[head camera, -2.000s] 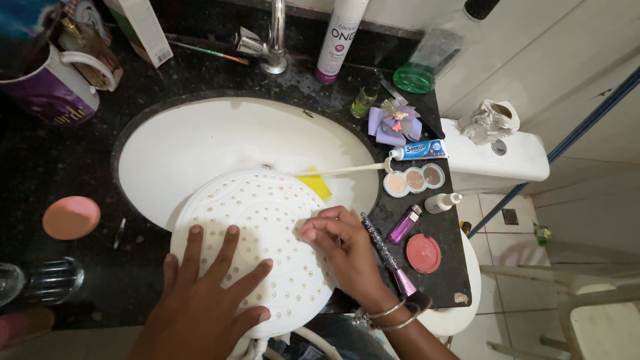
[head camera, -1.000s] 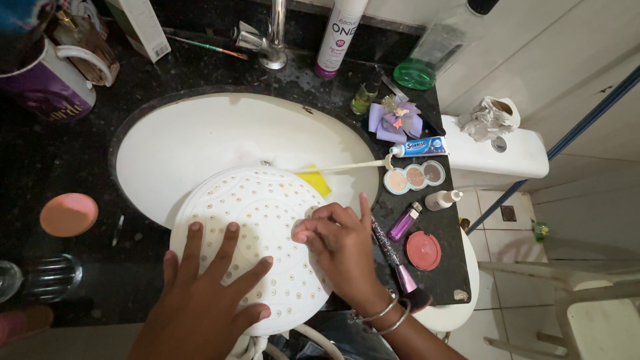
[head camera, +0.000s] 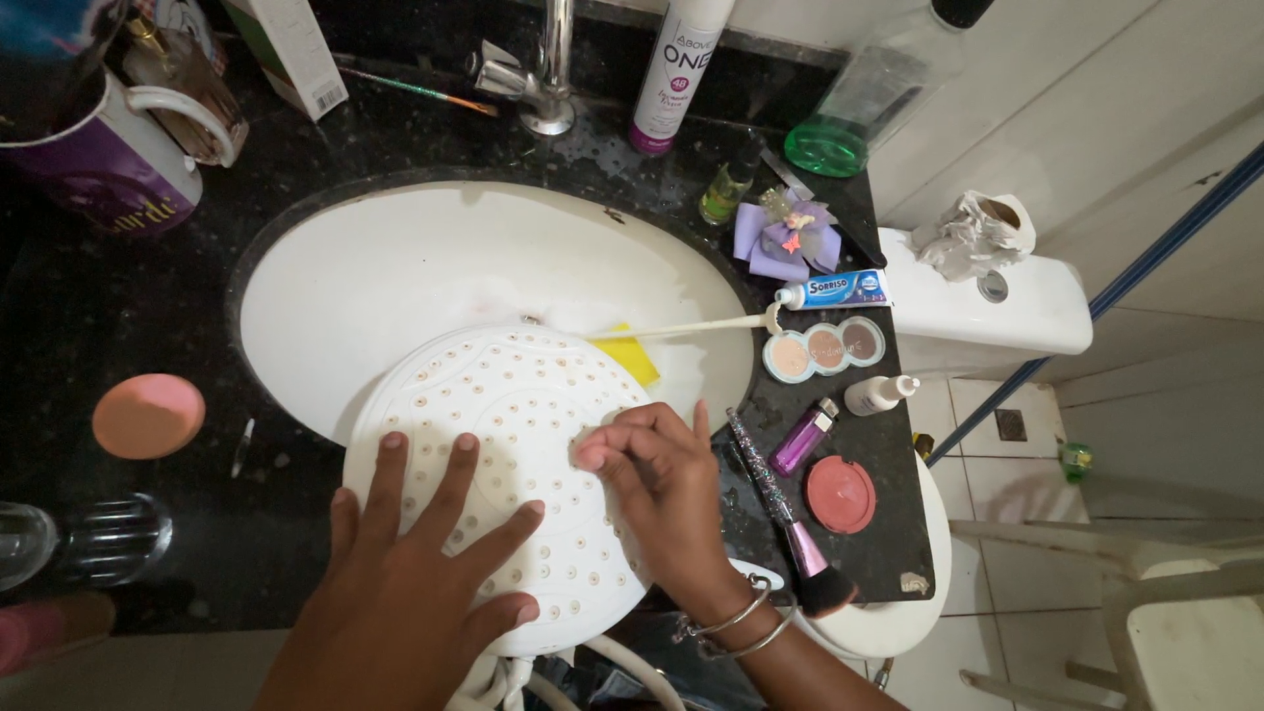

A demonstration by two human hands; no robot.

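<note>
A round white plastic shower head lies face up over the near edge of an oval white sink, its face dotted with brownish nozzles. My left hand rests on its left part with the fingers spread. Thumb and fingertips of my right hand are pinched together at the right part of the face; whether something tiny is between them cannot be told. Two metal bracelets circle the right wrist. Behind the shower head, a yellow sponge or cloth and a thin white stick are in the sink.
Right on the black counter lie a makeup brush, purple lighter, red compact, three-pan palette and toothpaste tube. Behind stand a faucet and spray can. Left are a mug and pink oval.
The left hand stays spread on the shower head. The right hand keeps its pinched shape, with only small shifts of its fingers over the nozzles.
</note>
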